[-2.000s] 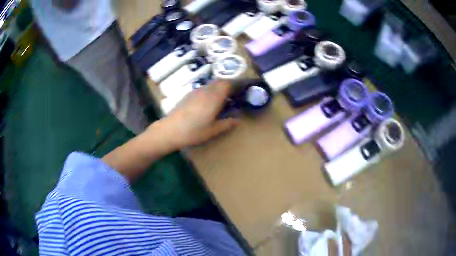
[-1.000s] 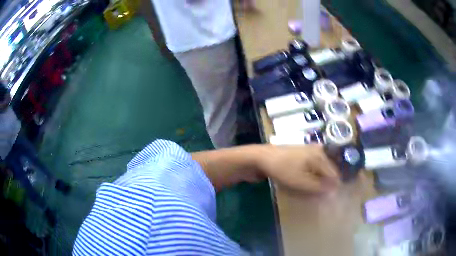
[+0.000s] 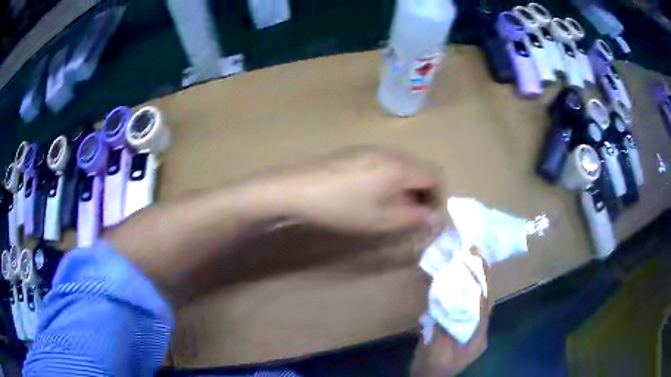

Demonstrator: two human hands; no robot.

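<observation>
A crumpled white cloth (image 3: 458, 294) is in my right hand (image 3: 465, 344), low right of centre, and hides part of its fingers. My left hand (image 3: 390, 195) reaches in from the left over the brown board (image 3: 272, 96). It is blurred, with curled fingers close to the cloth's upper left edge. Whether it pinches the cloth or holds anything cannot be told. No fan shows in either hand.
White, purple and dark handheld fans lie in rows at the left (image 3: 90, 188) and right (image 3: 597, 213). A translucent bottle (image 3: 405, 81) with a red-marked label stands at the board's back. Clear plastic pieces (image 3: 62, 85) lie beyond the left fans.
The view has swung right, bringing the bottle and right-hand fans into sight. My left hand has left the black fan and the fan rows and is now near the cloth.
</observation>
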